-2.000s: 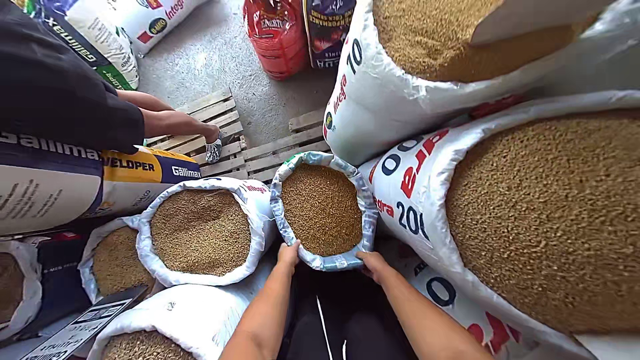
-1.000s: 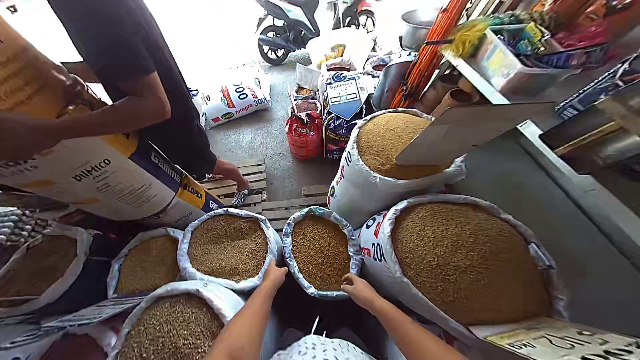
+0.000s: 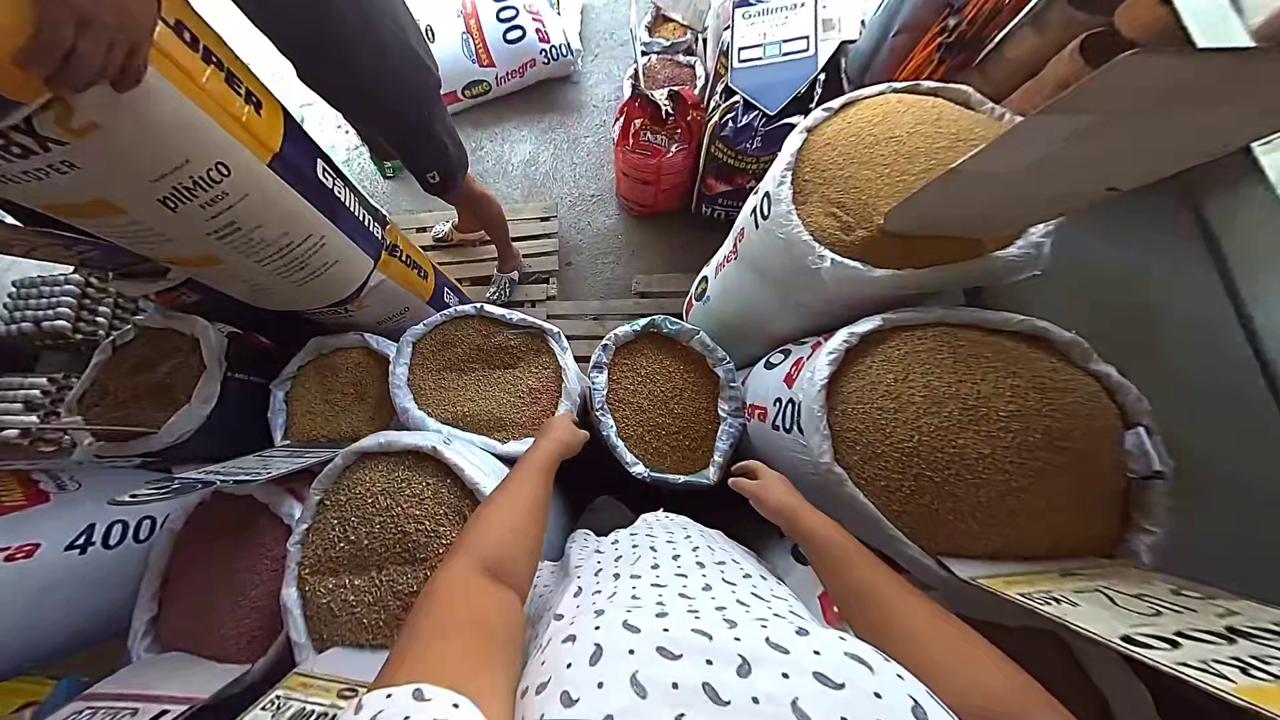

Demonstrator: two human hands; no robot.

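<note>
A narrow feed sack with a rolled rim (image 3: 667,402), filled with brown pellets, stands upright in front of me. My left hand (image 3: 562,437) is at the gap between this sack and the wider open feed sack (image 3: 485,375) on its left, its fingers partly hidden, so its hold is unclear. By the narrow sack's lower right rim is my right hand (image 3: 765,492), fingers bent and apart, holding nothing. To its right stands a large open sack of fine brown feed (image 3: 980,440).
Behind lie a wooden pallet (image 3: 590,308) and a red bag (image 3: 660,150). A person's arm (image 3: 485,215) reaches down at the upper left, near tall closed feed sacks (image 3: 230,190). A flat panel (image 3: 1090,140) juts over the back right sack (image 3: 890,165). More open sacks crowd the left.
Both hands were at the narrow sack's rim two seconds ago; my right hand has since come away from it. The view has shifted.
</note>
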